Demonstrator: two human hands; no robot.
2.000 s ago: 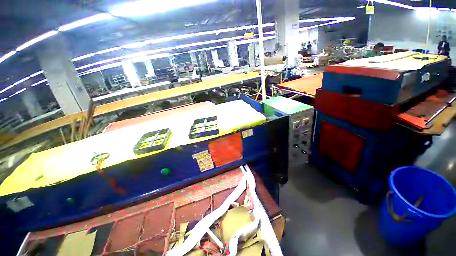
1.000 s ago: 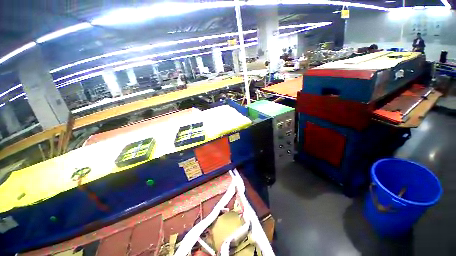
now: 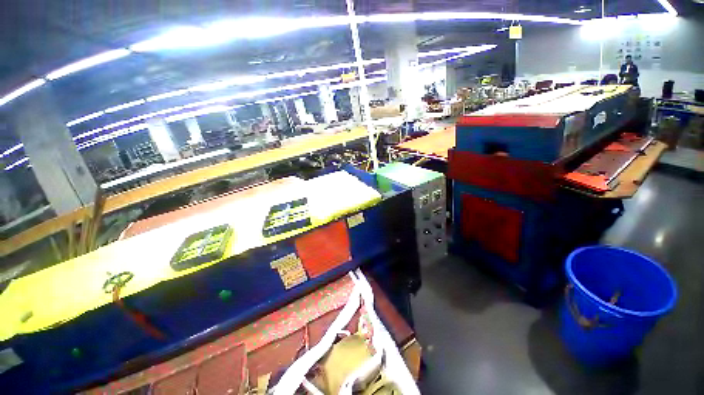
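Neither of my hands is in view. A compartmented red-brown ledge (image 3: 221,369) lies nearest in front of me, cut off by the bottom edge. Long white strips (image 3: 333,336) loop over its right end, on top of tan pieces (image 3: 347,358) and scraps. Behind the ledge stands the dark-blue press (image 3: 193,310) with a yellow top. Two square dark dies (image 3: 202,246) lie on that top, the second one (image 3: 286,217) further right. A greenish ring (image 3: 118,282) lies at the left, with an orange strip (image 3: 141,317) hanging from it.
A grey control cabinet (image 3: 429,212) with a green top stands at the press's right end. A second blue and red press (image 3: 506,173) stands further right. A large blue bin (image 3: 610,316) with something brown inside stands on the grey floor. A person (image 3: 629,71) is far back at the right.
The view has turned to the right, so the press, ledge and bin sit further left in the picture. Less of the ledge's left part shows. No thing has visibly been moved.
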